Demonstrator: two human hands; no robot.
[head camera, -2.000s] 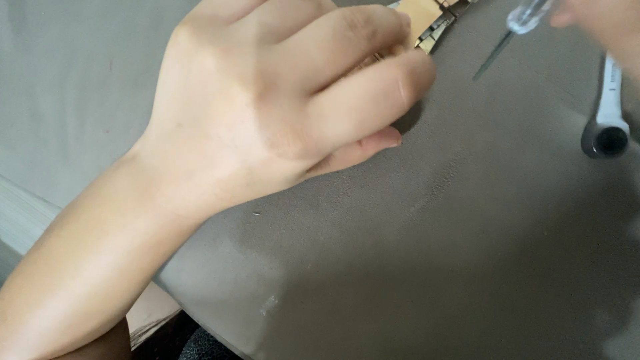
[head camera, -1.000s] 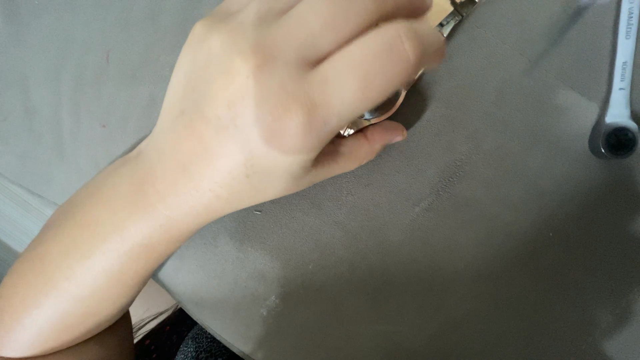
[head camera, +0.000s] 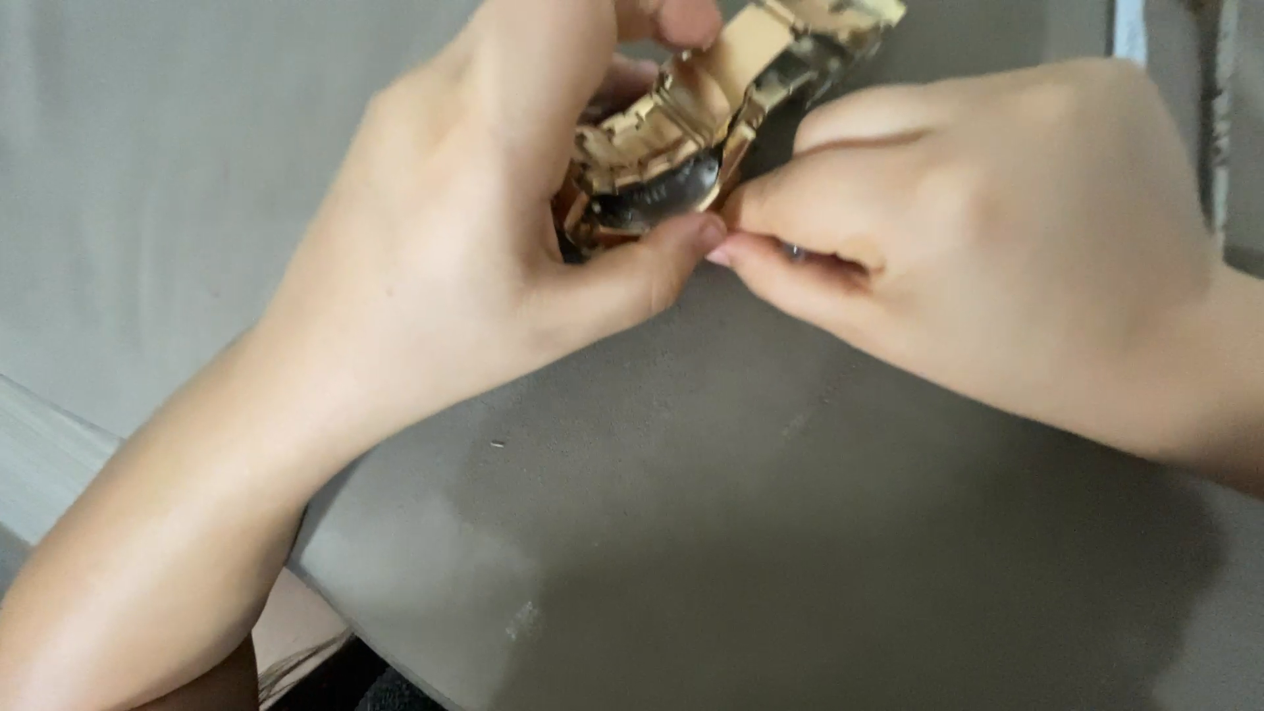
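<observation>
A gold-coloured wristwatch with a metal link bracelet (head camera: 681, 109) is at the upper middle, its dark, shiny case back (head camera: 662, 193) partly showing. My left hand (head camera: 464, 197) grips it from the left, thumb along the lower edge of the case. From the right, my right hand (head camera: 978, 227) pinches at the lower right edge of the watch, its thumb and forefinger meeting my left thumb tip. A small glint shows between the right fingers; what it belongs to is hidden. Whether the screwdriver with a clear handle is in this hand cannot be told.
A tiny metal pin or sliver (head camera: 498, 443) lies on the grey table surface (head camera: 691, 513) below my left hand. The rounded table edge runs along the lower left. Part of a pale metal tool (head camera: 1129, 30) shows at the upper right, behind my right hand.
My right hand has come in from the right to the watch; one second ago it was out of view. My left hand has turned and opened up, showing more of the bracelet and case back.
</observation>
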